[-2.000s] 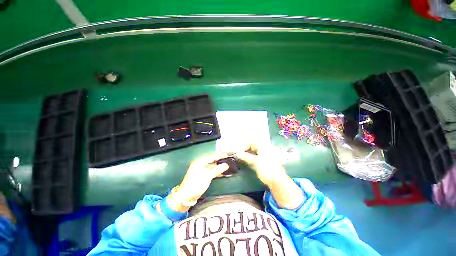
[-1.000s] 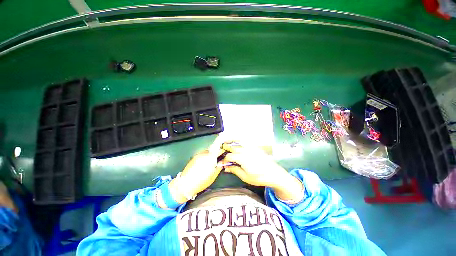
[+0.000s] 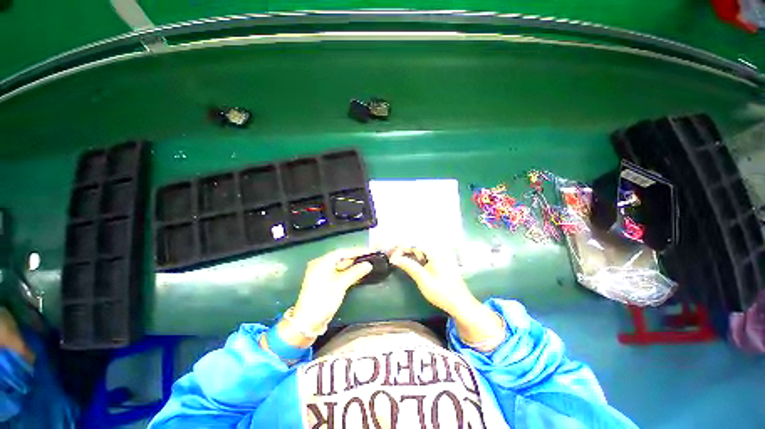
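Observation:
A small black unit (image 3: 375, 266) is held between my two hands, just in front of the white paper sheet (image 3: 415, 219). My left hand (image 3: 329, 283) grips its left side, with the thumb on it. My right hand (image 3: 429, 276) has its fingers on the right side of the unit; a dark part shows at the fingertips. Fine detail of the unit is blurred. The black pocketed tray (image 3: 243, 209) lies left of the paper. Two of its near-row pockets hold black units with a red and a yellow line, and one pocket shows a small white square.
Small black pieces (image 3: 370, 109) and more dark pieces (image 3: 232, 116) lie on the far green strip. A coloured tangled pile (image 3: 507, 211), a clear plastic bag (image 3: 625, 272) and a black box (image 3: 658, 209) lie right. Black trays stand far left (image 3: 105, 243) and far right (image 3: 717, 209).
My hands have moved apart slightly, so the black unit between them shows again. The black pieces on the far strip have shifted right.

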